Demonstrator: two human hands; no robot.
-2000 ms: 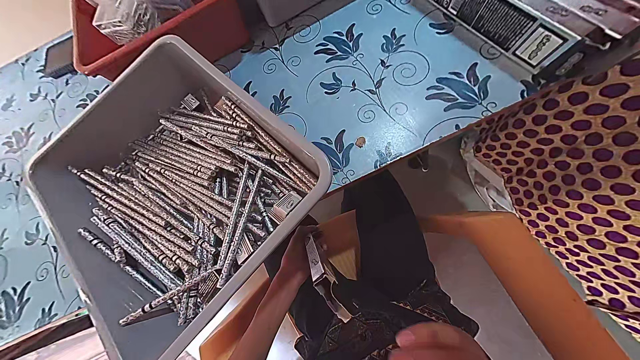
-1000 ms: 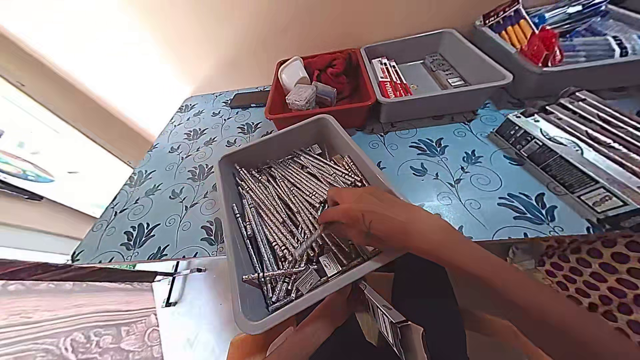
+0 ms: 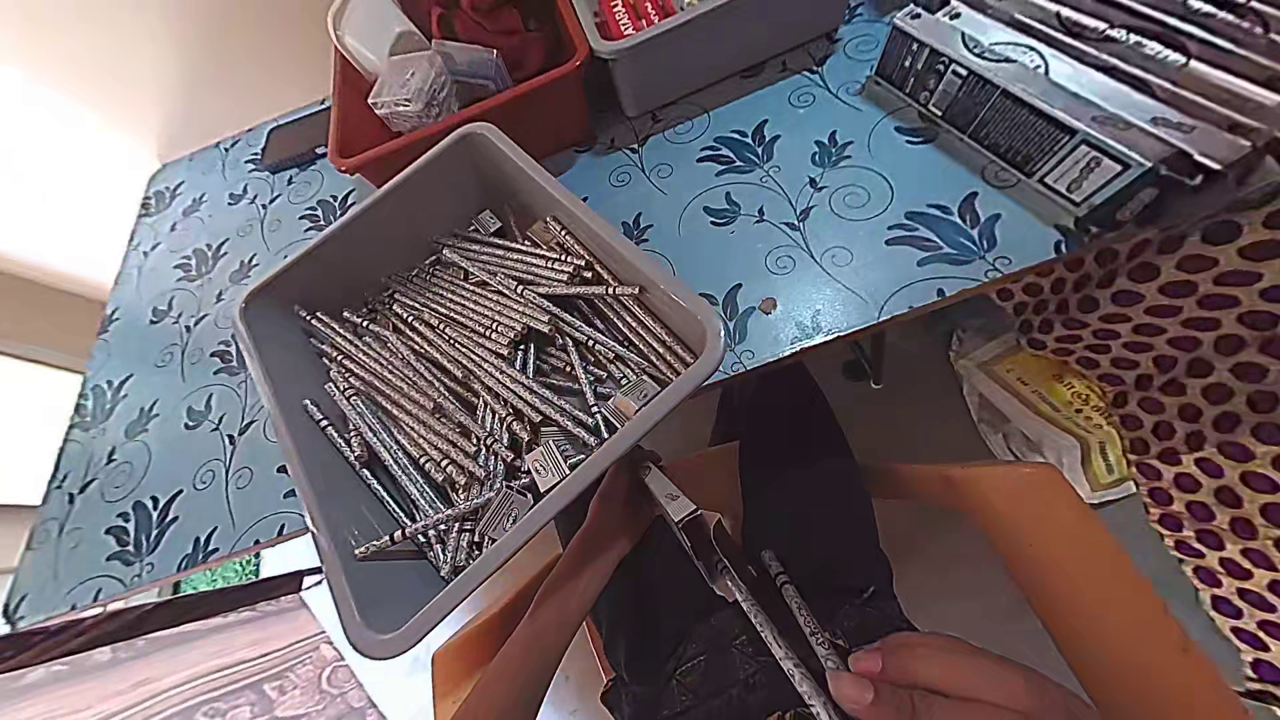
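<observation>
Many patterned pencils (image 3: 440,360) lie jumbled in a grey plastic tub (image 3: 370,625), with small boxed items (image 3: 547,465) among them. My left hand (image 3: 635,480), partly hidden below the tub's near rim, holds the upper end of a narrow cardboard pencil box (image 3: 685,520), its flap open. At the bottom, my right hand (image 3: 930,675) pinches patterned pencils (image 3: 800,610) between thumb and finger. One of them lies in line with the box's open end; whether it is inside cannot be told.
The tub rests on a blue floral table (image 3: 790,200). Behind it stand a red bin (image 3: 460,130) with plastic containers and a grey tray (image 3: 700,60). Long printed boxes (image 3: 1020,120) are stacked at the right. An orange chair (image 3: 1060,570) surrounds my lap; a yellow packet (image 3: 1060,410) lies beyond.
My right hand has left the pencils in the tub and is now over my lap, holding pencils near the narrow box. The view has shifted closer and down.
</observation>
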